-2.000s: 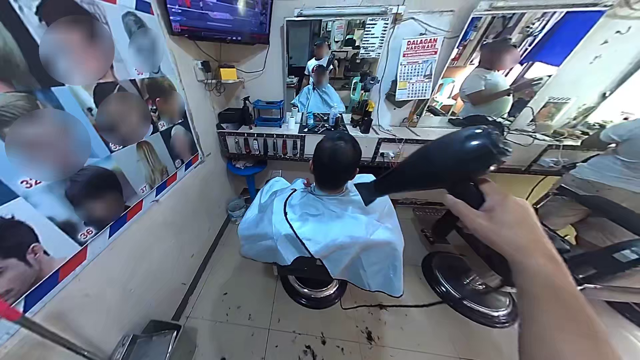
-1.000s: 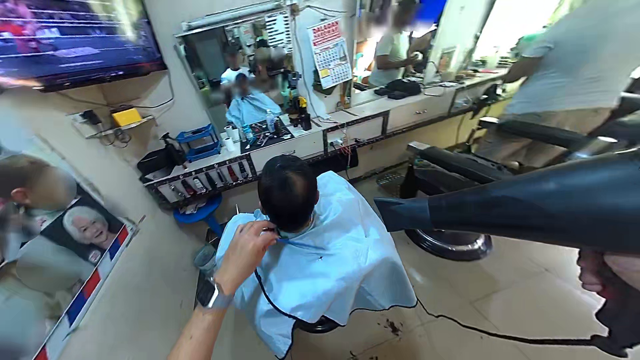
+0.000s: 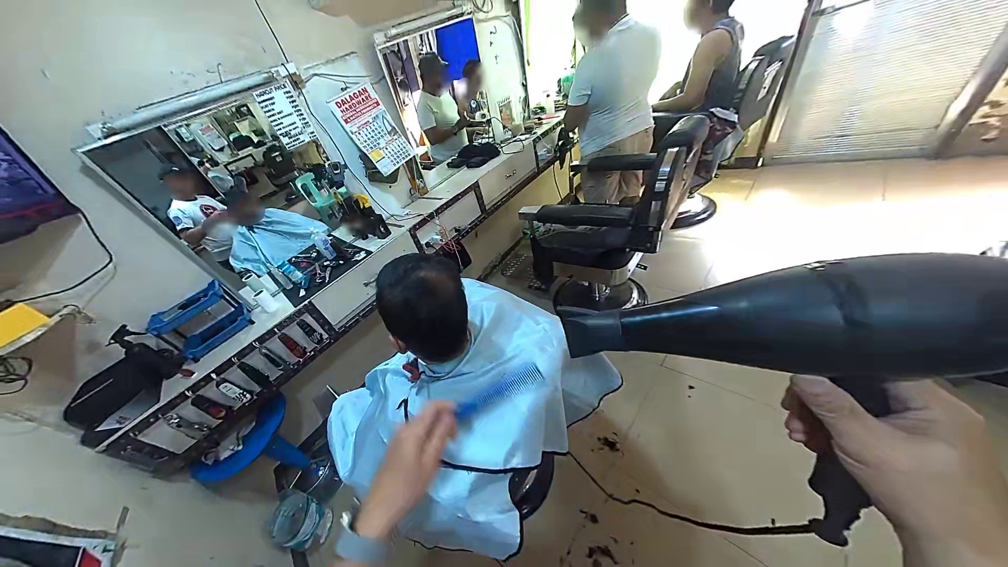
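A black hair dryer (image 3: pixel 787 315) is gripped at its handle by my right hand (image 3: pixel 882 441), its flat nozzle pointing left above the caped person's shoulder. My left hand (image 3: pixel 413 453), slightly blurred, holds a blue comb (image 3: pixel 500 391) over the back of the light blue barber cape (image 3: pixel 512 331). The seated person's dark-haired head (image 3: pixel 423 307) is just beyond, facing the mirror. The comb does not clearly touch the hair. The dryer's cord (image 3: pixel 677 516) runs low across the view.
A long counter (image 3: pixel 386 256) holds a blue rack (image 3: pixel 201 319), tools and bottles under a mirror (image 3: pixel 228 181). Clippers hang along its front. A blue stool (image 3: pixel 260 449) stands at left, an empty barber chair (image 3: pixel 606 220) at right. Two other people are farther back. Cut hair (image 3: pixel 606 443) lies on the floor.
My left hand was at the person's neck with no comb visible; it is now lower and holds the blue comb. The dryer stays in my right hand. The view has turned right.
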